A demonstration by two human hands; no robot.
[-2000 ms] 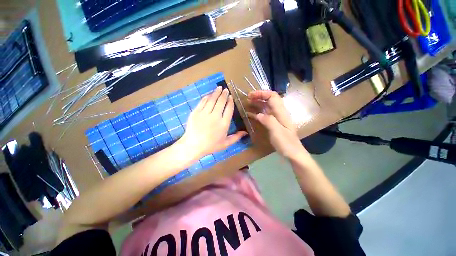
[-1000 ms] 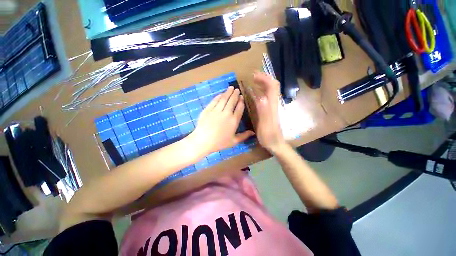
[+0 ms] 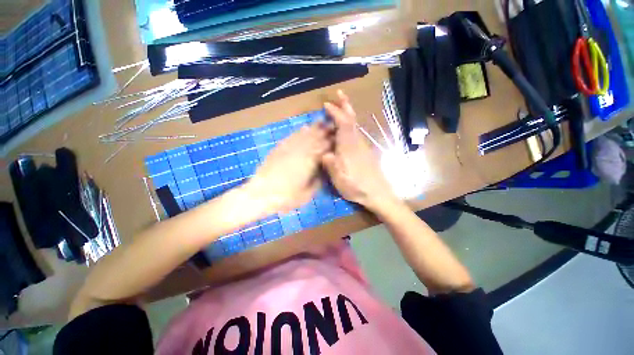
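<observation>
A bright blue solar cell string [image 3: 215, 166] lies flat on the brown bench in front of me. A black strip [image 3: 169, 202] lies at its left end. My left hand [image 3: 292, 166] is over the right part of the string, blurred, with its fingers against my right hand. My right hand [image 3: 347, 156] is at the string's right end, fingers pointing away from me. The hands overlap or touch there. What lies between or under them is hidden, and I cannot tell if either holds anything.
Long black sheets [image 3: 278, 82] with scattered silver ribbons [image 3: 156, 97] lie beyond the string. Black strips [image 3: 445, 83], a yellow block [image 3: 473, 81], a soldering iron [image 3: 518, 76] and scissors [image 3: 591, 66] are at right. More black strips [image 3: 45, 201] and a stack of strings [image 3: 42, 69] are at left.
My right hand has moved left from beside the string's right end onto it, meeting my left hand. The left hand's fingers have lifted or curled from lying flat. The view has shifted slightly.
</observation>
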